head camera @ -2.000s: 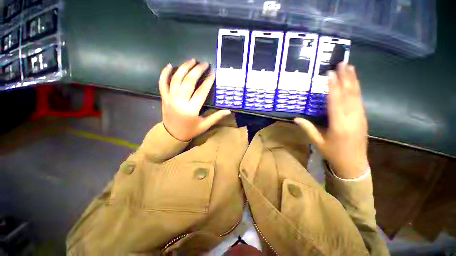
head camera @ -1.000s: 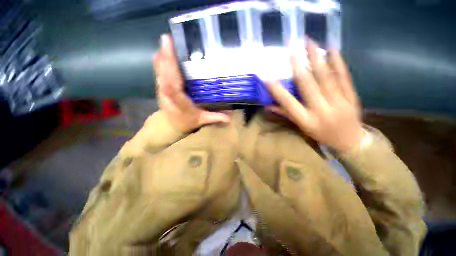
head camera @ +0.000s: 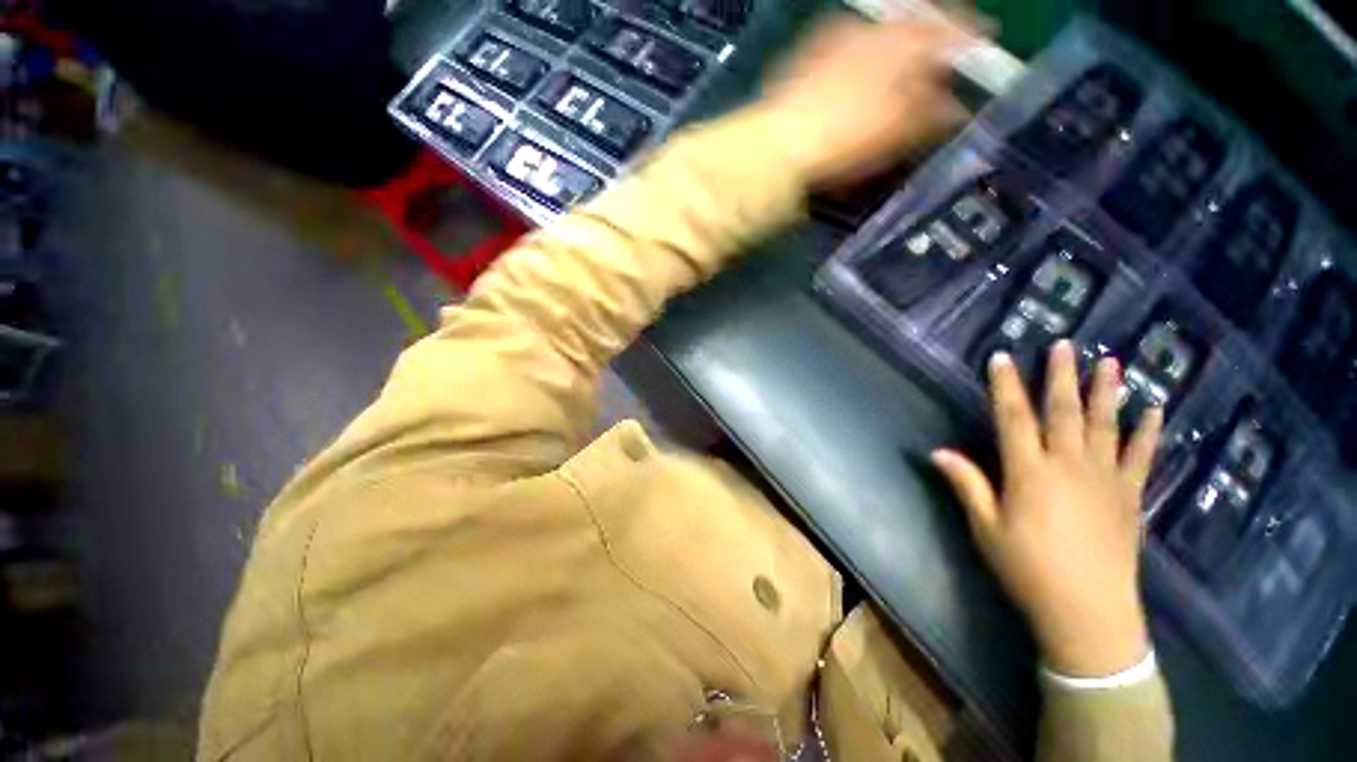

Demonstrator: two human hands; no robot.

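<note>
A clear plastic tray [head camera: 890,322] lies on the dark green bench at the right, with phones in its pockets, dark backs up with pale marks. My right hand [head camera: 1064,514] is spread open, palm down, fingertips over the tray's near edge, holding nothing. My left hand [head camera: 878,93] is blurred, reaching far forward between this tray and a neighbouring tray [head camera: 484,176]. A dark shape shows under the left hand. Whether it holds anything cannot be told.
The neighbouring tray at upper left also holds dark phones with pale marks. A pale rail [head camera: 985,63] runs behind my left hand. The bench's near edge [head camera: 774,499] runs diagonally past my jacket. A red stool [head camera: 439,223] stands below the bench at left.
The view has swung, and the row of four phones between my hands is out of sight. My left hand has reached far forward. My right hand is now at the filled tray.
</note>
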